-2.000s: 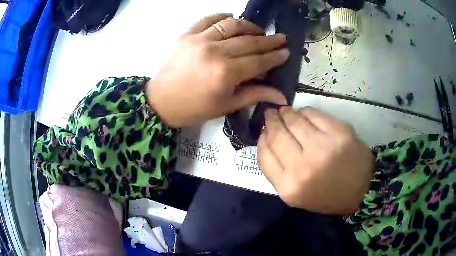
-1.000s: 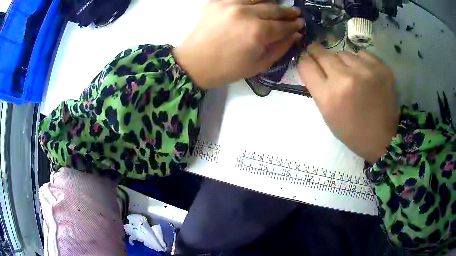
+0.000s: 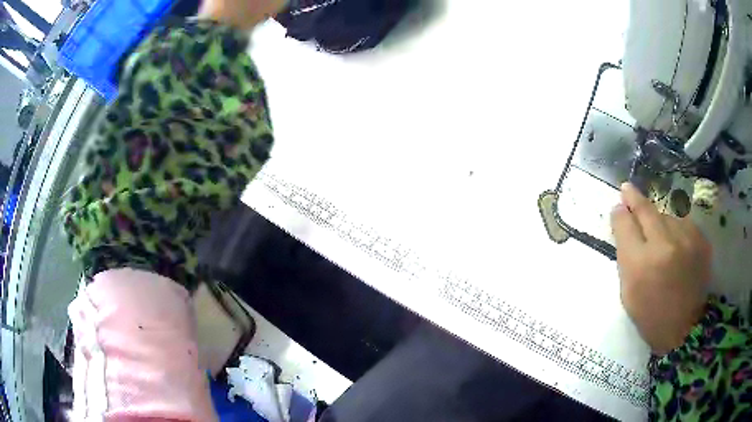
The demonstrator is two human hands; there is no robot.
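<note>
My left hand (image 3: 243, 10) is at the top left, mostly cut off by the upper edge, beside the blue bin; its fingers and anything in them are out of view. My right hand (image 3: 664, 268) is at the right, its fingertips close together just below the presser foot and needle area (image 3: 651, 152). A small dark part shows at those fingertips; I cannot tell whether it is held or part of the machine. The shiny needle plate (image 3: 604, 148) is uncovered to the left of the foot. No black band shows on the machine bed.
The blue bin (image 3: 111, 41) is at upper left. A black heap (image 3: 354, 21) lies at the top. The pale machine head (image 3: 664, 58) stands at upper right, the cream knob (image 3: 706, 193) below it. The bent wire guide's oval end (image 3: 552, 216) is left of my right hand.
The view has swung left. My left hand has left the needle area for the blue bin side. The black band no longer shows at my hands. The plate and wire guide are uncovered.
</note>
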